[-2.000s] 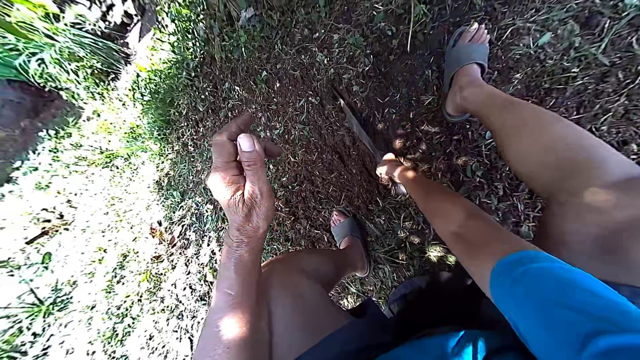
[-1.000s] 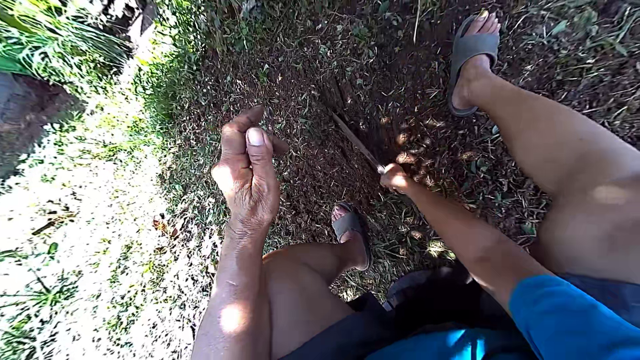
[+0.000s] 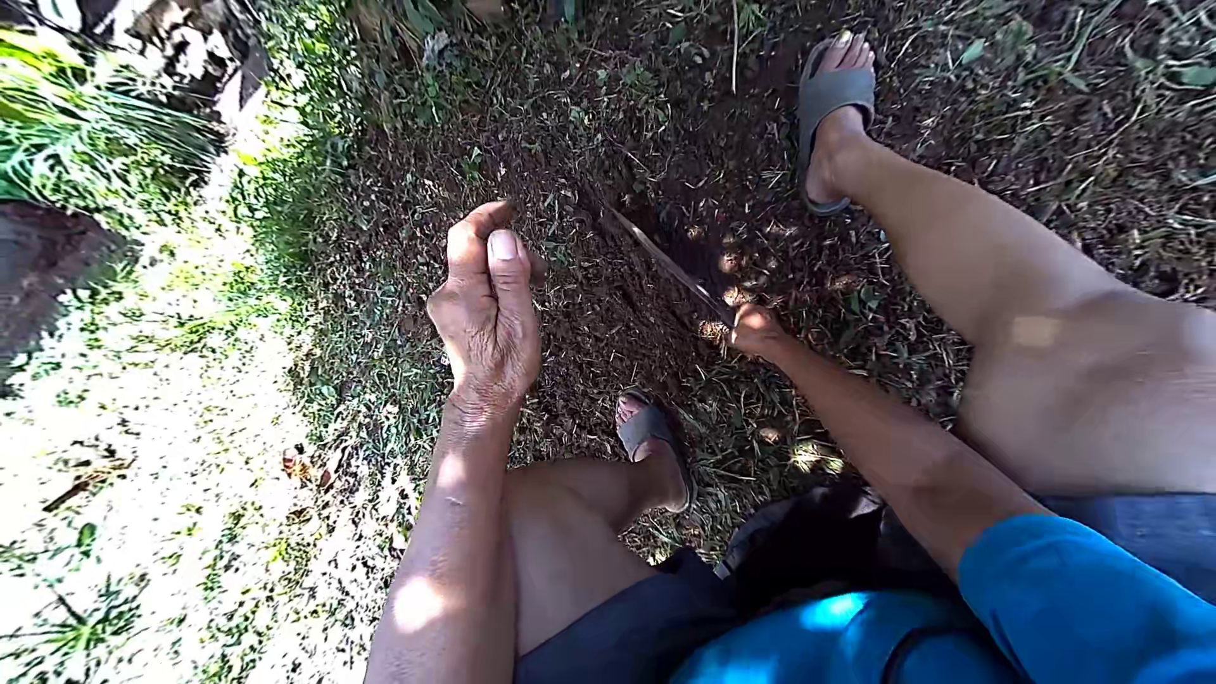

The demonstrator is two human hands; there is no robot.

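Observation:
My right hand [image 3: 756, 331] is closed around the near end of a long, narrow blade [image 3: 668, 266], which looks like a machete; its handle is hidden in my fist. The blade slants away up and to the left, low over dark, bare soil [image 3: 608, 318] with cut grass on it. My left hand [image 3: 489, 304] is raised to the left of the blade, apart from it, with the fingers curled and the thumb up beside them. I see nothing held in it, though the inside of the fingers is hidden.
My sandalled feet are planted on either side of the blade, one sandal [image 3: 836, 95] at the upper right, the other sandal [image 3: 648, 427] below. Sunlit grass [image 3: 190, 456] lies on the left. Long-leaved plants [image 3: 95, 123] and a brown rock or mound [image 3: 47, 266] are at the left edge.
My right hand and the blade have shifted slightly between the frames, the blade's angle changing a little. My left hand stays raised and curled.

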